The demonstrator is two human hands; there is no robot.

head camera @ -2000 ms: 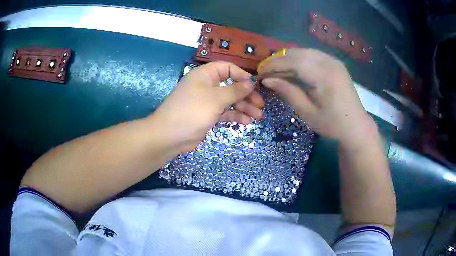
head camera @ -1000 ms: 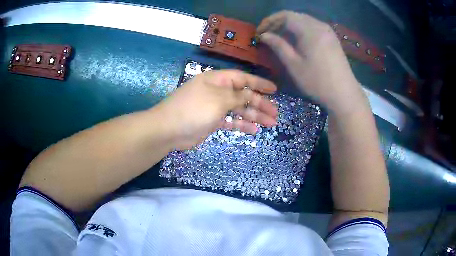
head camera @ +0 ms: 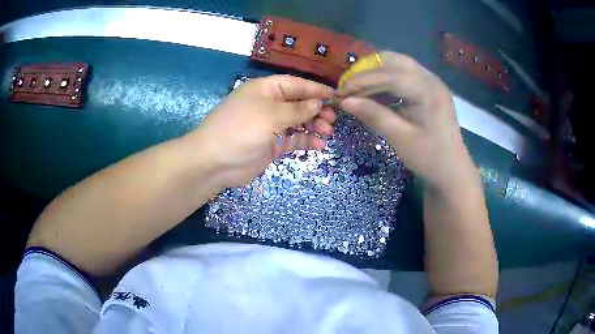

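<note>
A flat parts tray [head camera: 306, 209] covered with small silver parts lies in front of my body. My left hand [head camera: 274, 121] is over its upper left part, palm up, with thumb and index finger pinching a tiny part [head camera: 325, 103]. My right hand [head camera: 391, 104] meets it there, fingertips at the same part, with something yellow [head camera: 360, 68] at its index finger. Just beyond the hands is a red-brown carrier jig [head camera: 305, 53] with shiny parts in dark square seats; its right end is hidden by my right hand.
Another red-brown jig [head camera: 48, 84] lies on the green surface at the far left. A further jig [head camera: 475, 60] is at the upper right, hazy. A pale metal strip [head camera: 130, 25] runs behind the near jig and continues at the right.
My right hand has come back from the near jig to my left hand's fingertips. My left fingers have closed from a spread palm to a pinch. The near jig shows another seat holding a shiny part.
</note>
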